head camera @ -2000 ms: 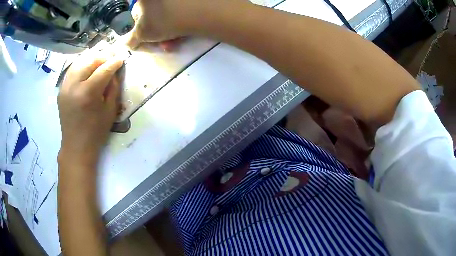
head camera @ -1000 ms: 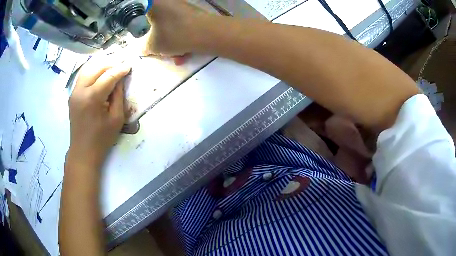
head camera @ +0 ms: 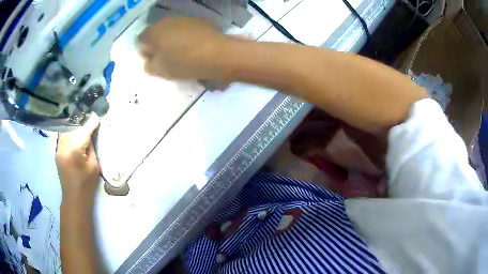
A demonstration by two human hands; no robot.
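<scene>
The white sewing machine with a blue stripe fills the upper left. My left hand is beside the lit needle area, fingertips under the machine head; whether it holds anything is hidden. My right hand is blurred, over the table right of the needle. A grey piece shows just below my right wrist. More grey pieces lie beyond my right hand at the top. Whether my right hand holds anything cannot be made out.
Blue and white scraps lie at the left. A grey measuring tape runs along the front edge. Black cords cross the table at the upper right. A cardboard box stands at the far right. The striped apron is below.
My right hand has left the needle area and moved right across the table. My left hand stays by the needle area. The view has shifted, showing more of the machine's lettering and the grey pieces.
</scene>
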